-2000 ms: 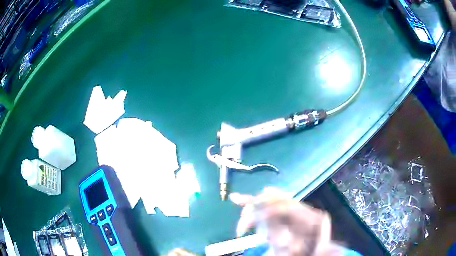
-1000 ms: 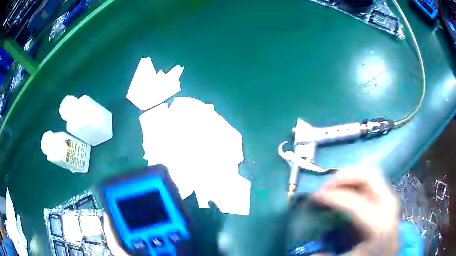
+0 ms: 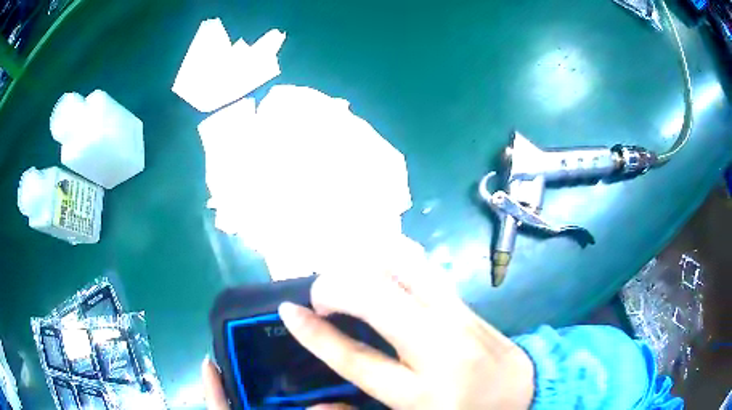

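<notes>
The handheld tester (image 3: 233, 336), black with a blue face, is low in the centre. The dark screen lens panel (image 3: 277, 364) lies on its face, with pale lettering partly visible at its top. My left hand (image 3: 213, 386) shows only as fingers at the tester's left side, holding it; the rest is cut off. My right hand (image 3: 425, 344) lies over the tester's upper right, one fingertip on the panel near the lettering. Its fingers hide the panel's right part; whether they grip or only press cannot be told.
White wipes (image 3: 309, 176) lie beyond the tester, the air blow gun (image 3: 562, 164) to the right with its hose (image 3: 688, 104). Two white bottles (image 3: 104, 140) stand at left. A clear lens tray (image 3: 96, 352) is lower left. Clear scraps (image 3: 662, 312) are below the bench's right edge.
My right hand has come left from beside the blow gun onto the tester. The dark panel with lettering now shows on the tester's face. The camera view has shifted.
</notes>
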